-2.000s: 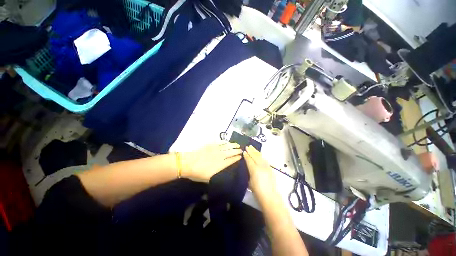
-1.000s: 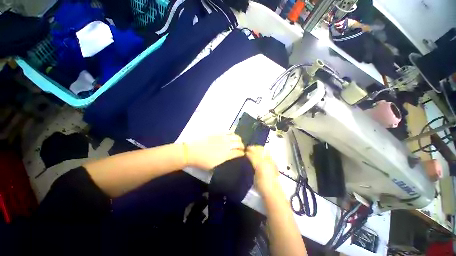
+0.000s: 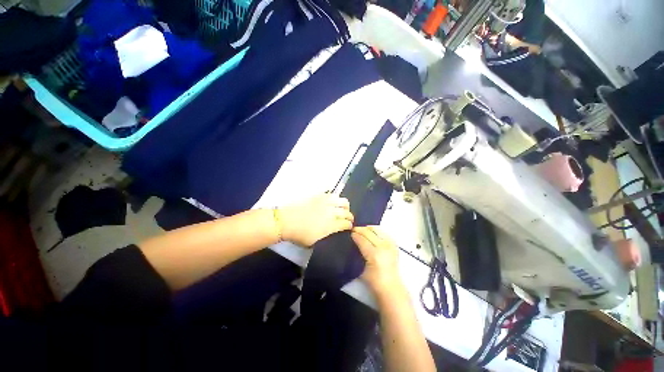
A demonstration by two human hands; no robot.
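Observation:
A dark strip lies on a navy garment panel (image 3: 375,197); the cloth runs from under the needle area of the off-white sewing machine (image 3: 520,218) down over the table's front edge. My left hand (image 3: 318,219) holds the cloth's left edge with bent fingers. My right hand (image 3: 376,251) holds it close beside, fingertips near those of my left hand. The presser foot is mostly hidden behind the machine head and cloth. Fabric shears (image 3: 439,280) lie on the table right of my right hand.
Navy cut panels (image 3: 240,145) spread over the far left of the white table (image 3: 327,134). A turquoise basket (image 3: 109,138) holds bright blue cloth. A black pad (image 3: 477,251) is on the machine. A pink thread cone (image 3: 560,171) stands behind it. Another person's hand (image 3: 534,49) shows beyond.
The cloth has moved away from me past the needle area, and more of the dark strip now shows beyond my hands. My hands stay close together near the table's front edge.

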